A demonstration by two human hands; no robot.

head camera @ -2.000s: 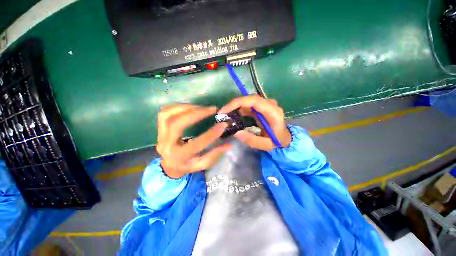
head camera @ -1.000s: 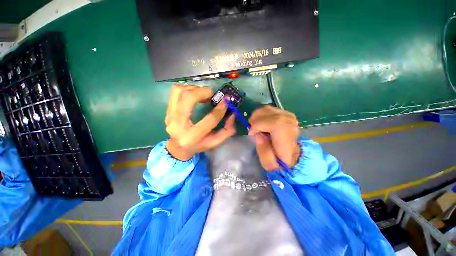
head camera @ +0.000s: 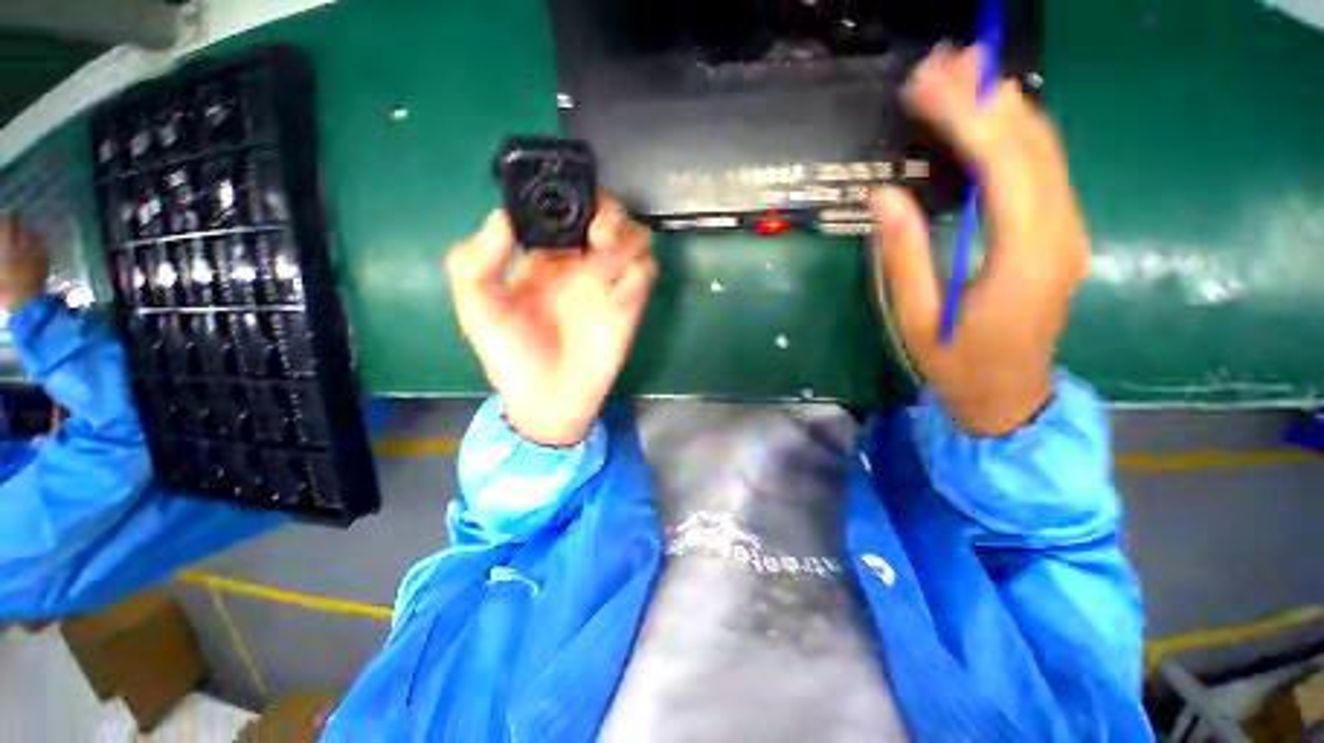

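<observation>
My left hand (head camera: 559, 319) holds a black camera module (head camera: 549, 196) upright between thumb and fingers, its round lens facing me, left of the jig box. My right hand (head camera: 1009, 247) is blurred, with thumb and fingers spread, over the right front part of the jig box. A bright blue stick tool (head camera: 964, 261) lies across this hand, held against the palm. The black jig box (head camera: 683, 124) has pale printed text and a lit red switch on its front edge. Its top is cut off by the picture's edge.
A black blister tray (head camera: 218, 312) with shiny pockets lies at the left of the green bench (head camera: 726, 327). Another person's hand (head camera: 21, 261) and blue sleeve are at the far left. Cardboard boxes (head camera: 138, 649) are on the lower left, and a metal frame is at the lower right.
My left hand has moved left with the module, now showing its lens. My right hand has moved away from it, up and right over the jig box, with the blue tool.
</observation>
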